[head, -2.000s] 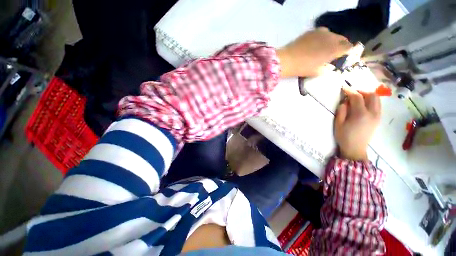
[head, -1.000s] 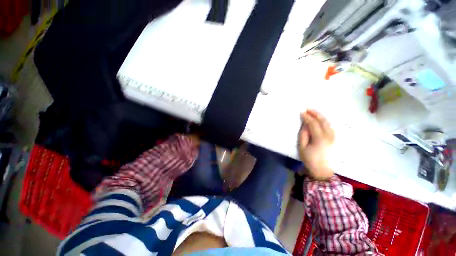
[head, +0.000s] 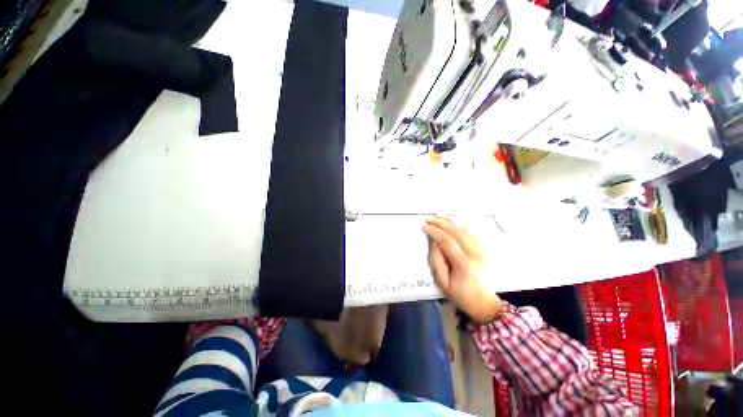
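Note:
A long black fabric strip [head: 305, 163] lies across the white table [head: 163, 220] from the far side to the front edge, its end hanging just over the edge. A black fabric piece [head: 49, 163] lies over the table's left side and hangs down. My right hand [head: 458, 265] rests on the table right of the strip, fingers together, not touching the strip; nothing shows in it. My left hand is hidden below the table edge; only its checked sleeve shows. The sewing machine head [head: 432, 73] stands beyond my right hand.
A ruler scale [head: 187, 298] runs along the front edge. Red-handled snips [head: 510, 164] lie under the machine arm. An orange tab [head: 436, 156] is by the needle area. A red basket [head: 623, 334] stands below the table at right, with another behind it.
The view has swung right and up towards the machine. My hands have left the needle area. The black strip now lies flat along the table; my left hand has dropped below the edge.

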